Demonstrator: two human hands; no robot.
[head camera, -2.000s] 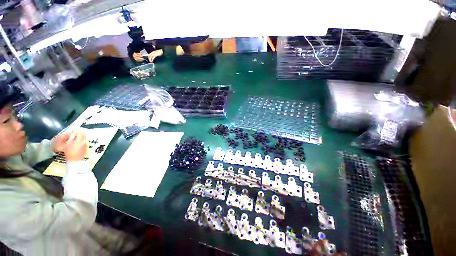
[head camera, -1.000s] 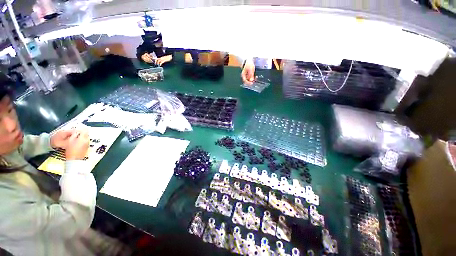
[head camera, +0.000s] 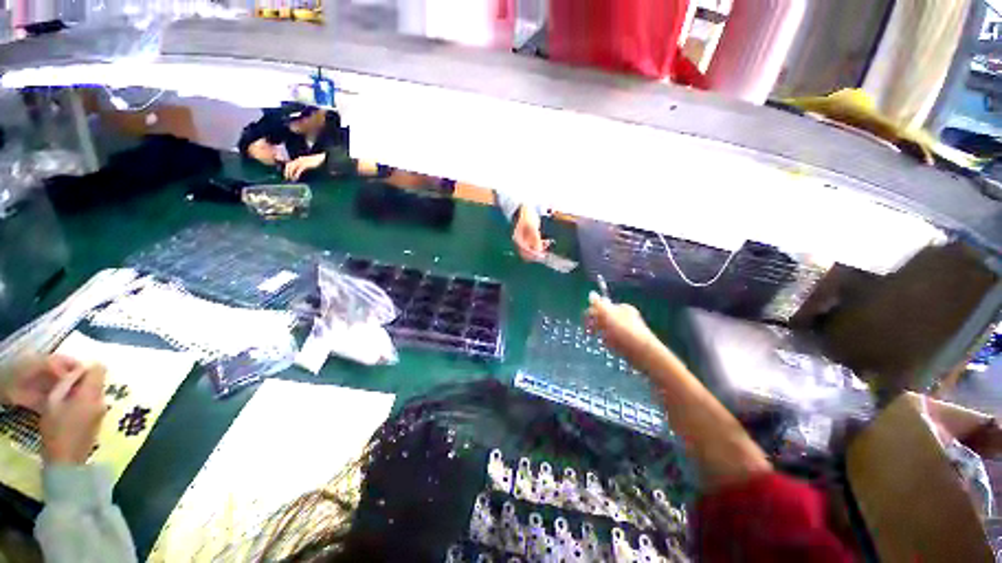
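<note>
My right hand (head camera: 618, 321), in a red sleeve, reaches over the clear blister tray (head camera: 588, 379) toward the back of the table. Its fingers are closed on a small thin stick-like thing (head camera: 601, 286), blurred. My left hand is not in view. Rows of white-silver holed plates (head camera: 566, 486) lie at the bottom centre, partly cut off by the edge. A dark hair-like mass covers the area left of them and the loose black parts.
Another person's hand (head camera: 530, 234) holds a small clear piece at the back. A black-pocket tray (head camera: 440, 308), crumpled bag (head camera: 357, 319) and white paper (head camera: 269, 456) lie left. A carton (head camera: 912, 484) stands right. A coworker's hands (head camera: 71, 401) are far left.
My right hand and red sleeve have come into view, reaching forward. The view has tilted up. The other person's hand at the back still holds the clear piece. Dark hair now covers the black parts.
</note>
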